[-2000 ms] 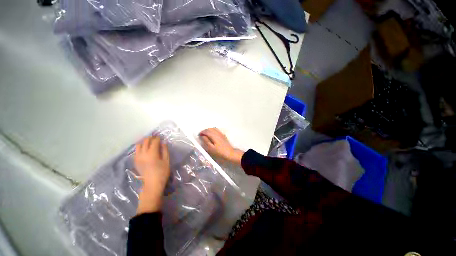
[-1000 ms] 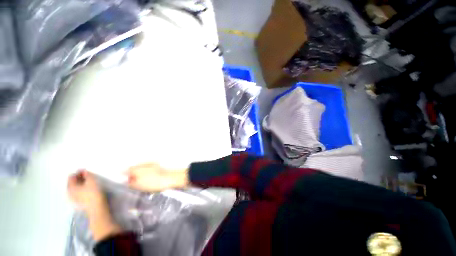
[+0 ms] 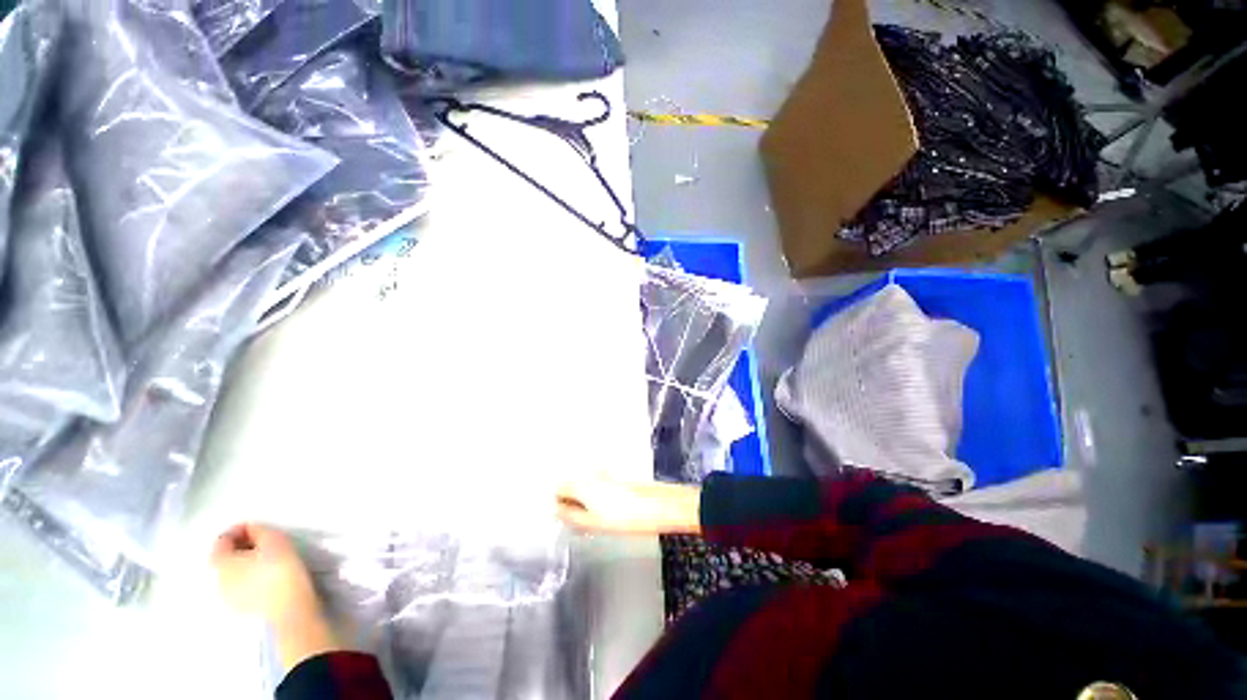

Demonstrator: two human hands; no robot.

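Note:
A clear plastic bag (image 3: 451, 568) with a grey striped garment (image 3: 479, 650) inside lies on the white table at the bottom, cut off by the lower edge. My left hand (image 3: 274, 581) is at the bag's upper left corner, fingers curled and closed on its edge. My right hand (image 3: 629, 506) is at the upper right corner, its fingertips pinched on the film. Glare hides part of the bag's edge between my hands.
Bagged grey garments (image 3: 151, 192) cover the table's left. A folded dark blue-grey cloth (image 3: 499, 38) and a black hanger (image 3: 540, 171) lie at the far end. Beyond the right edge are blue bins (image 3: 1012, 356), bagged items (image 3: 698, 342), loose knitwear (image 3: 882, 376) and a carton (image 3: 841, 151).
The view has shifted and turned. My hands have gone from lying on and beside the bag to its two upper corners; since the last earlier frame they are farther apart.

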